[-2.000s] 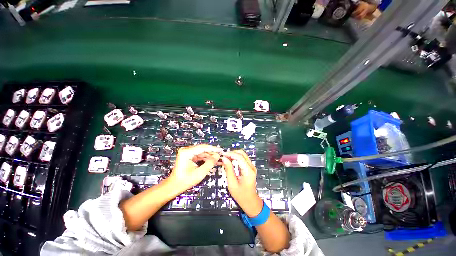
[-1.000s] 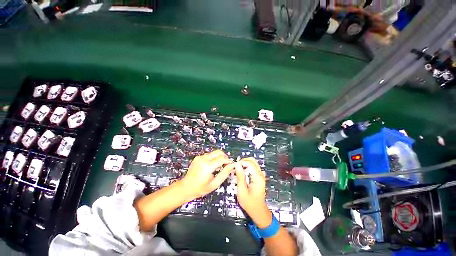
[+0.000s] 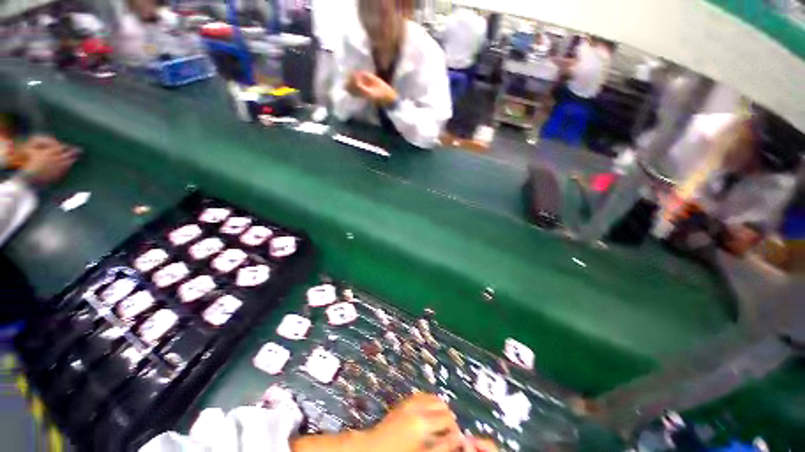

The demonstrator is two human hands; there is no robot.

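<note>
My left hand (image 3: 422, 427) is at the bottom edge over the clear tray (image 3: 552, 415), fingers bent together. Only a blurred bit of my right hand (image 3: 477, 444) shows beside its fingertips; the rest is cut off. Anything between the fingertips is hidden or too blurred to tell. Small coppery components (image 3: 388, 353) lie scattered on the clear tray. Several white housings (image 3: 294, 327) lie loose left of and on it, and one (image 3: 519, 353) lies beyond its far edge. The black tray (image 3: 291, 265) at the left holds rows of white housings (image 3: 197, 288).
A slanting metal post (image 3: 671, 375) stands at the right of the green bench (image 3: 424, 256). A person in white (image 3: 424, 84) is across the bench. Another person's hand (image 3: 48, 159) is at the left edge, and more people are at the upper right. A blue basket (image 3: 181, 71) stands at the upper left.
The view has swung up and to the left, so trays and hands sit lower and people across the bench show. The syringe and fan have left the picture. My hands remain close together.
</note>
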